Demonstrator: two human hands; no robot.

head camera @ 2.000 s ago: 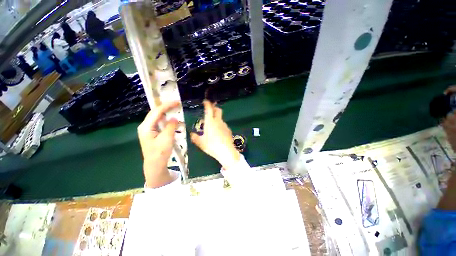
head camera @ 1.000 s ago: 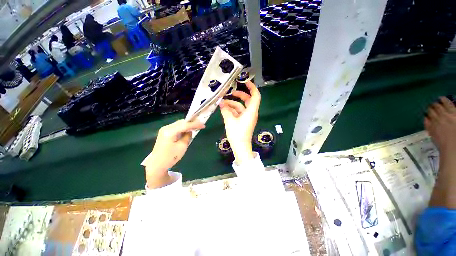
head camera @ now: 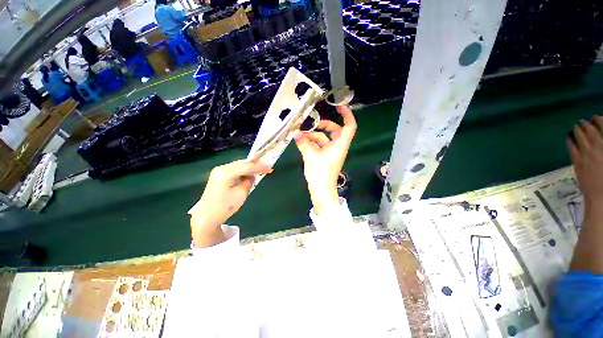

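Note:
My left hand [head camera: 228, 191] holds the lower end of a pale perforated strip [head camera: 281, 109], tilted up and to the right, with dark round holes in it. My right hand [head camera: 325, 148] is at the strip's right edge, fingers curled, with a thin pale ring [head camera: 342, 97] at its raised fingertip. Another ring [head camera: 310, 121] shows between the strip and the right fingers. Whether these rings are still joined to the strip is unclear. A black cylindrical part [head camera: 342, 179] lies on the belt, partly behind my right wrist.
The green belt [head camera: 132, 214] crosses in front. A thick white post [head camera: 433, 99] slants at right, with another black part [head camera: 382, 170] beside it. Black trays [head camera: 264, 86] stand beyond. Perforated sheets [head camera: 135, 307] lie at bench left. A neighbour's arm [head camera: 587, 198] is at far right.
The strip came into my left hand after the earliest frame. Since the middle frame, my right hand moved slightly right with the ring, and the black parts on the belt shifted right.

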